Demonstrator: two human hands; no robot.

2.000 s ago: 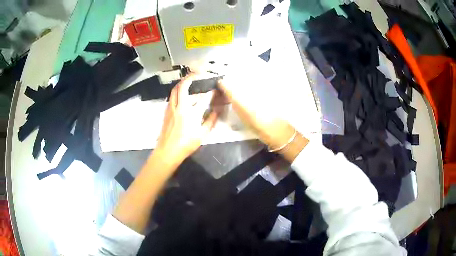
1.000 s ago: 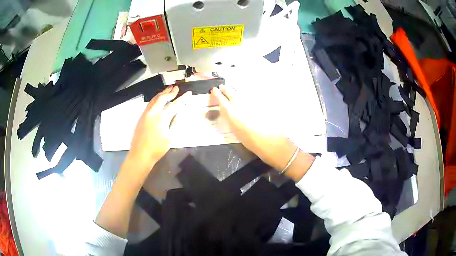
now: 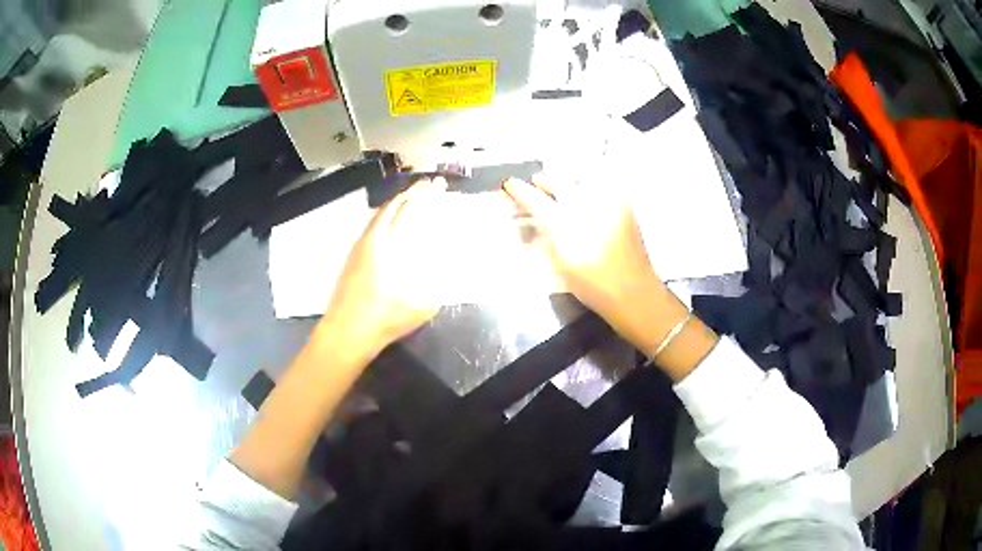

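Observation:
A dark strip (image 3: 493,175) lies crosswise on the white sewing machine bed (image 3: 689,231), at the foot of the machine head (image 3: 442,54). My left hand (image 3: 390,264) has its fingertips on the strip's left part, close to the needle area. My right hand (image 3: 587,242) holds the strip's right part with thumb and fingers. The needle and presser foot are mostly hidden by glare and fingers. Long black strips (image 3: 291,194) run from the needle area to the left.
A fanned pile of long black strips (image 3: 129,248) is at left. A dense heap of short black pieces (image 3: 808,205) is at right. More black strips (image 3: 452,463) lie between my forearms. One black piece (image 3: 655,110) lies on the bed's right. Orange fabric (image 3: 926,183) is beyond the table's right edge.
The machine bed and head look turned and shifted in view. My hands have moved slightly right with the strip. A black piece now shows on the bed's right side.

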